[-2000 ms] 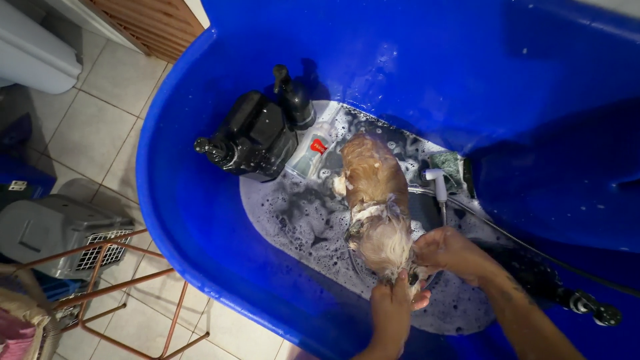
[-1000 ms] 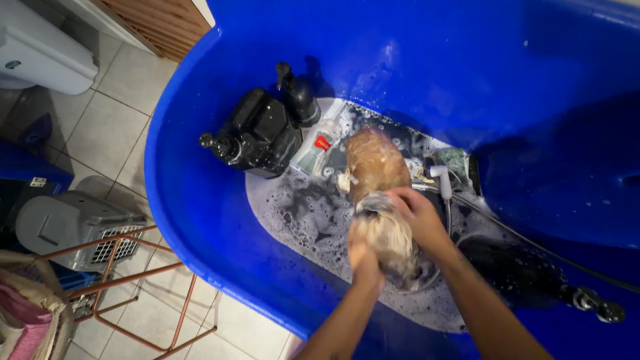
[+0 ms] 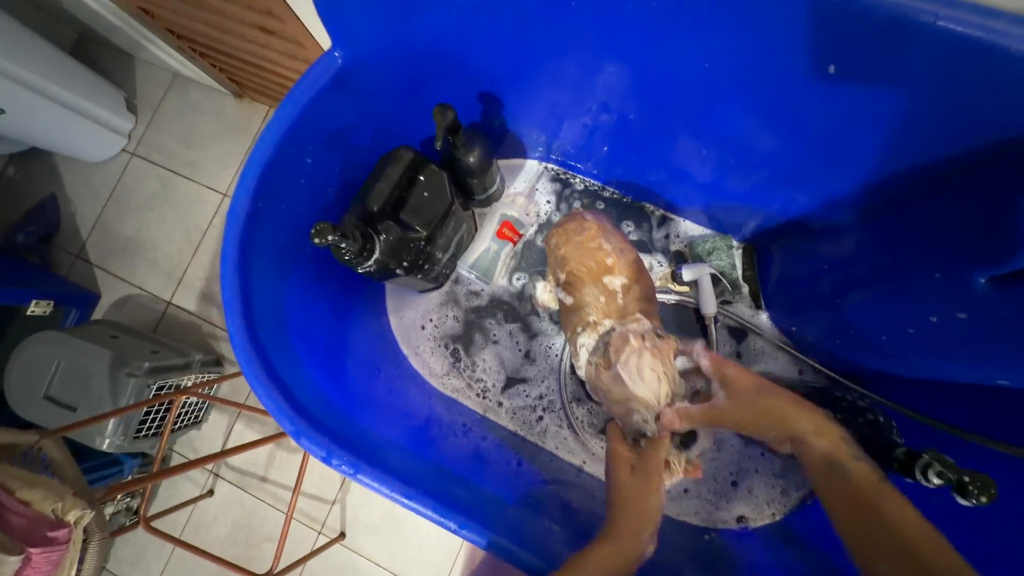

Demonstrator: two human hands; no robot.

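A wet, tan small dog (image 3: 604,276) stands in foamy water in a blue tub (image 3: 276,376), with suds on its back and head. My left hand (image 3: 636,480) touches the muzzle end of its head from below. My right hand (image 3: 732,400) is at the right side of its head, thumb near the muzzle and fingers spread. Up and right of that hand lies a white spray head (image 3: 702,288) on a metal hose (image 3: 792,352). Whether either hand grips the dog firmly is hidden.
A black jug with a pump (image 3: 416,216), a black pump bottle (image 3: 472,164) and a clear bottle with a red label (image 3: 496,240) are at the tub's left end. Another black pump bottle (image 3: 904,460) lies at right. Outside are a grey pet carrier (image 3: 96,380) and a copper-coloured metal frame (image 3: 216,460).
My hands have moved from the top and side of the dog's head down toward its muzzle. The right hand's fingers are now spread away from the head.
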